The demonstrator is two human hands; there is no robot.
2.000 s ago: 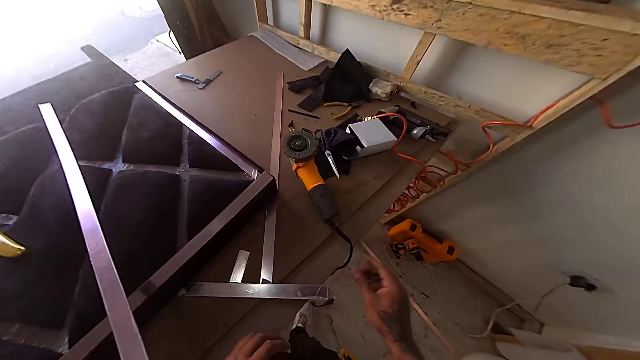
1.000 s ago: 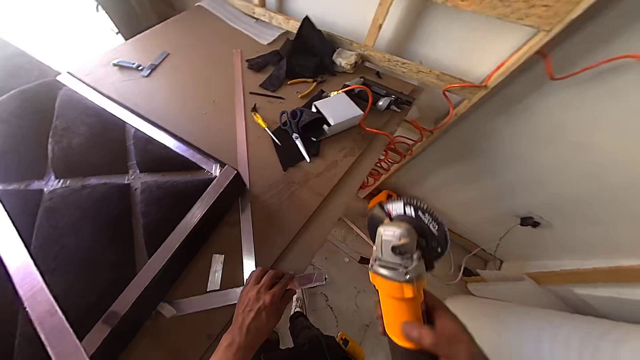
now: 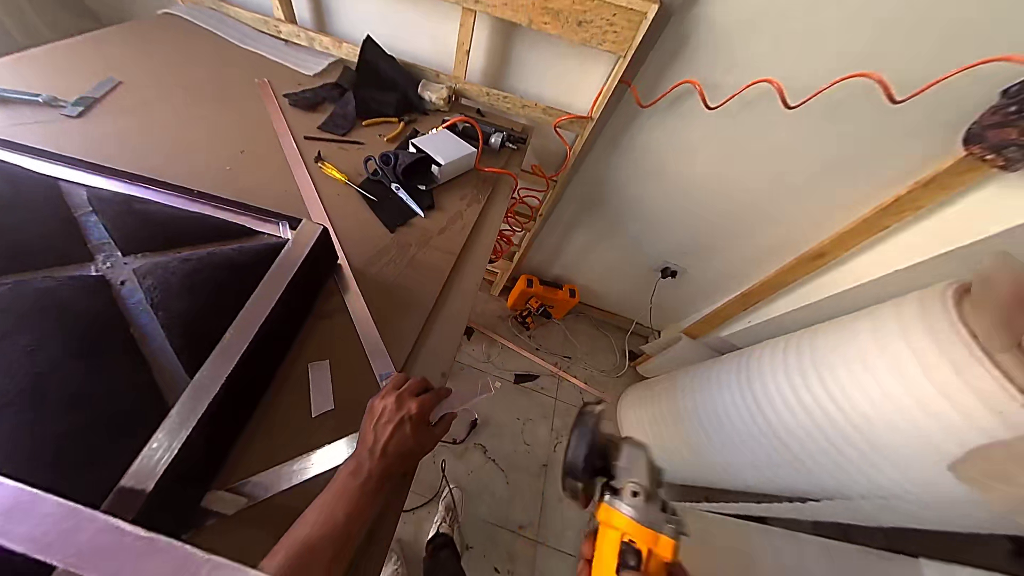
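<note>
My left hand presses on a flat metal strip that lies across the table's near edge, its far end sticking out past the fingers. A longer thin strip runs away from that hand up the table. Low in the view, my right hand grips the yellow body of an angle grinder, its dark disc pointing up and left over the floor. A short metal piece lies left of my left hand. At left is a metal-edged frame with a dark padded panel.
Scissors, a yellow screwdriver, pliers and a white box lie on the brown-covered table. An orange case and cables are on the floor. A large white roll stands at right, near the grinder.
Two seconds ago the grinder lay on the table; my right hand then took hold of it. My left hand came onto the strip. Since a second ago, the grinder has moved lower in view.
</note>
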